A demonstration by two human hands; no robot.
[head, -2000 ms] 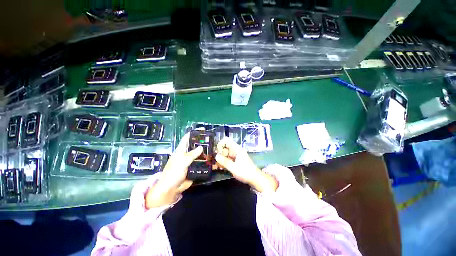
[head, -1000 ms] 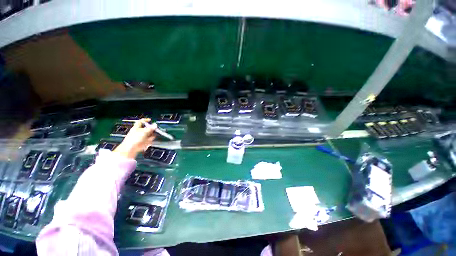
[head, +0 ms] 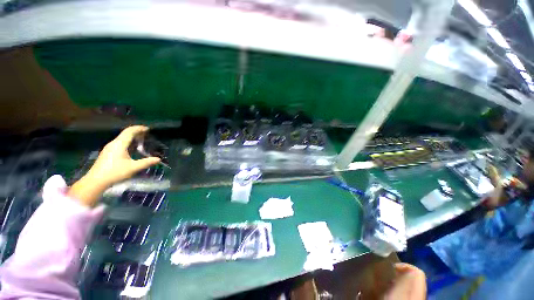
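My left hand [head: 117, 161] is at the back of the left blister tray, with thumb and fingers apart around a blurred dark handheld unit [head: 151, 149]; no grip on it shows. More black units [head: 126, 234] lie in the clear tray pockets nearer me. A clear pack of dark squarish pieces [head: 222, 242] lies in front of me on the green bench. What looks like my right hand [head: 410, 284] is at the bottom edge over the brown carton, blurred and cut off, with its fingers not distinguishable.
Stacked trays with black units [head: 269, 146] stand behind a white bottle [head: 241, 186]. White wipes [head: 276, 207], a wrapped pack [head: 384, 217], a blue pen [head: 345, 186] and a pale post [head: 375, 120] are to the right. A person in blue [head: 486, 240] is at far right.
My view has risen and turned right. The unit in my hands two seconds ago is no longer at the front. My left hand is at the back tray, its fingers wider apart; a hand has appeared at bottom right.
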